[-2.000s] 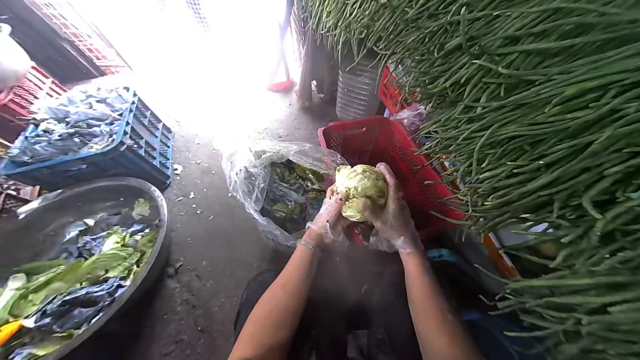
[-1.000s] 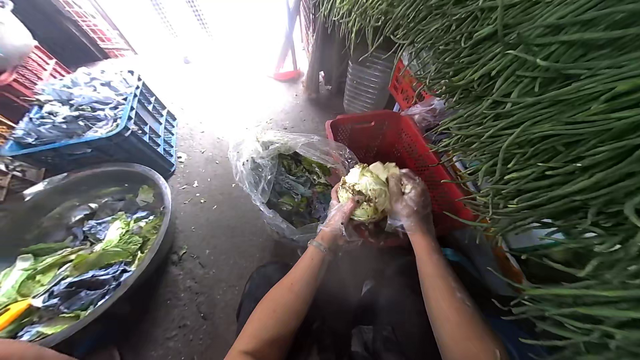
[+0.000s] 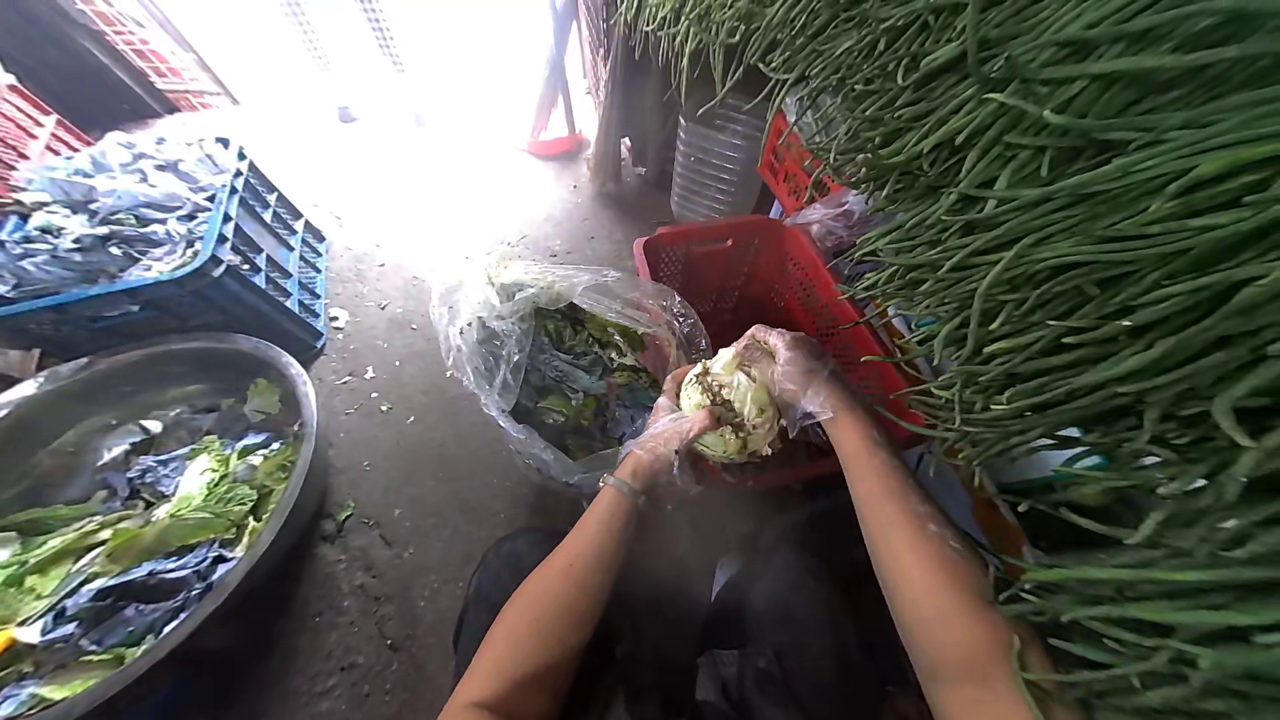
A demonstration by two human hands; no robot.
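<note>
A pale, stripped head of cabbage (image 3: 735, 408) with dark, dirty patches is held between both hands. My left hand (image 3: 672, 430), in a clear plastic glove, grips its left side with the thumb across the front. On its upper right side lies my right hand (image 3: 795, 375), also gloved in clear plastic. Beneath the hands stands a red plastic basket (image 3: 740, 260) with perforated walls. Just left of it, an open clear plastic bag (image 3: 480, 350) holds dark leaves and trimmings.
A metal basin (image 3: 300, 400) with leaves and paper-like scraps stands at lower left, a blue crate (image 3: 270, 270) of crumpled wrappings behind it. Long green beans (image 3: 1080, 250) are heaped at right. A ribbed clear plastic container (image 3: 715, 165) and a red-based dustpan or broom (image 3: 556, 146) stand farther back.
The right hand has shifted from the cabbage's right side to its upper right. The cabbage stays between both hands, turned to show a dirtier face.
</note>
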